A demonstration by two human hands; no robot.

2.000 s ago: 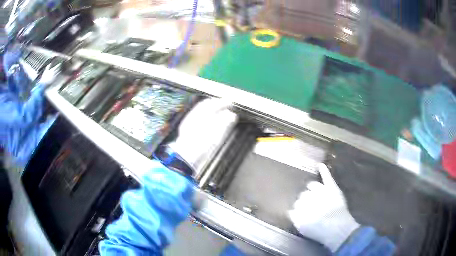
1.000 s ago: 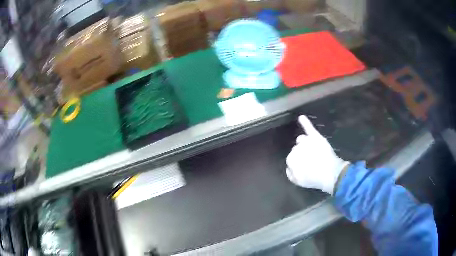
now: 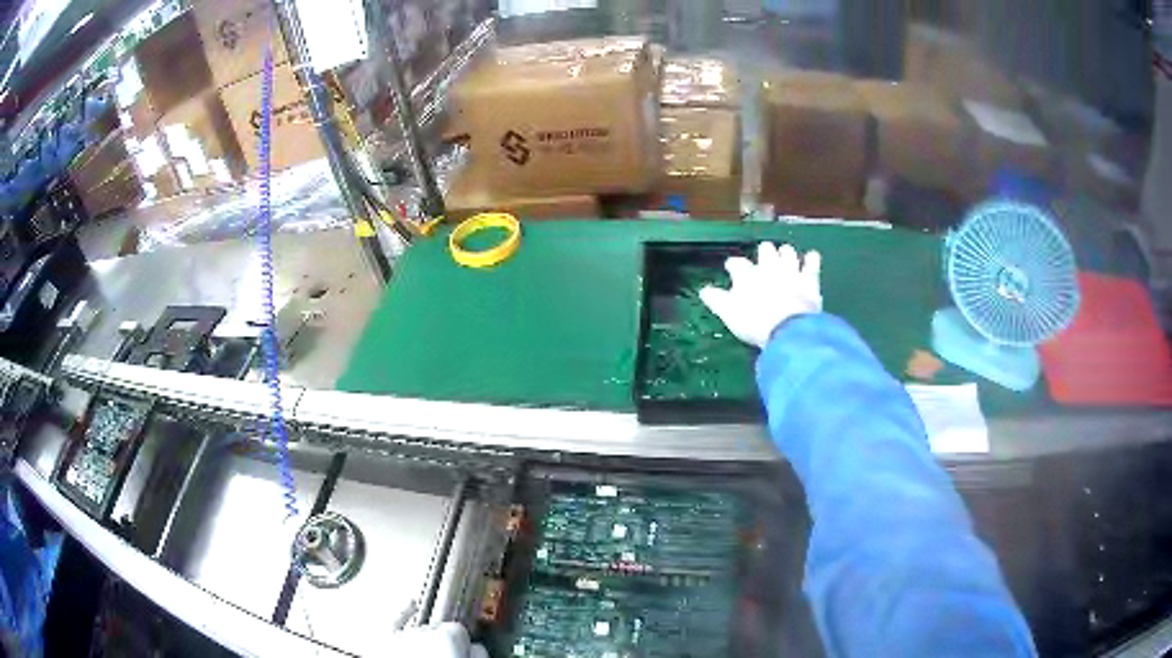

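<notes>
My right hand (image 3: 769, 293), in a white glove and blue sleeve, is over the upper right part of a shallow black tray (image 3: 652, 414) with its fingers spread. Small green parts (image 3: 688, 337) lie heaped in the tray; whether the fingers touch any is hidden. My left hand (image 3: 437, 641), white gloved, shows only as a small piece at the bottom edge, beside the carrier; its fingers are cut off. Green circuit boards (image 3: 630, 566) lie in a carrier with orange-brown clips (image 3: 496, 602) on the line in front of me.
A yellow tape roll (image 3: 485, 240) lies on the green mat (image 3: 514, 334). A light blue fan (image 3: 1012, 276), red sheet (image 3: 1108, 341) and white note (image 3: 949, 418) are at the right. A silver disc (image 3: 328, 549) and another board (image 3: 106, 446) are at the left. A blue coiled cord (image 3: 269, 257) hangs down.
The view has swung back left. My right hand has moved from over the dark line bed to the parts tray. Circuit boards in a carrier now lie in front of me. My left hand's edge has come into view.
</notes>
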